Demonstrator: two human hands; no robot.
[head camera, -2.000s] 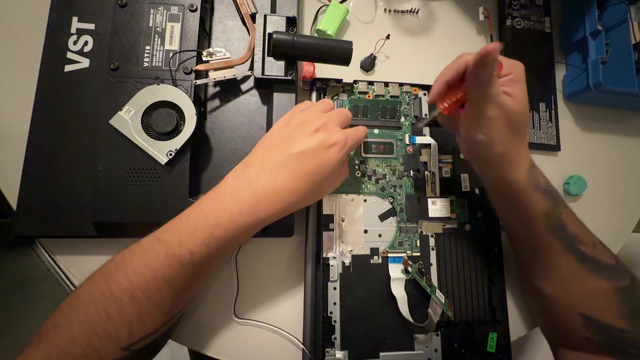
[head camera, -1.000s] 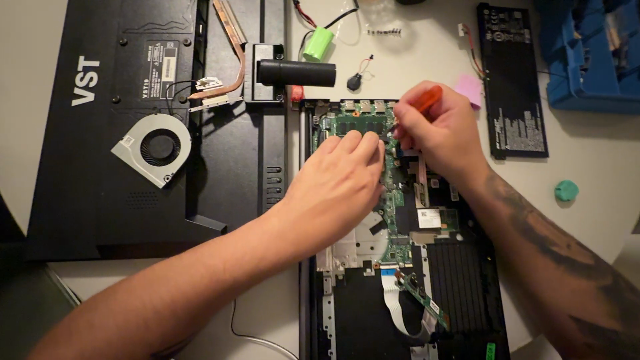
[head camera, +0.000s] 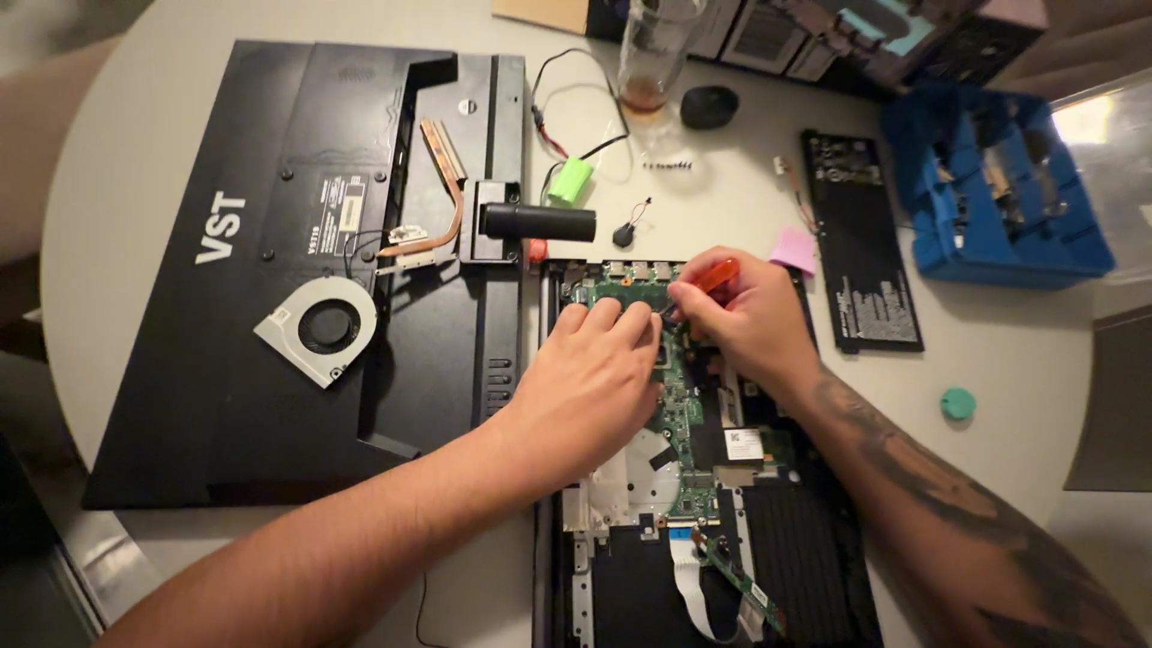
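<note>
An opened laptop chassis lies in front of me, with a green motherboard (head camera: 681, 405) along its upper half. My right hand (head camera: 742, 310) grips a screwdriver with an orange-red handle (head camera: 719, 274), its shaft angled down to the board's upper part. Beside it, my left hand (head camera: 598, 382) rests over the board with fingers bent; whether it pinches anything is hidden. A white ribbon cable (head camera: 689, 585) runs from the board's lower end, next to a narrow green circuit board (head camera: 742, 587). A label-bearing card (head camera: 743, 444) sits on the chassis's right side.
A black VST monitor (head camera: 234, 360) lies left, carrying a laptop fan (head camera: 328, 326) and a copper heat pipe (head camera: 447, 216). Behind the laptop are a coin-cell battery (head camera: 624, 235), a row of screws (head camera: 668, 166) and a glass (head camera: 650, 63). A laptop battery (head camera: 864, 243) and blue bin (head camera: 1008, 198) stand right.
My right hand with the screwdriver has moved left, close to my left hand. The view has shifted and now takes in more of the table's far side.
</note>
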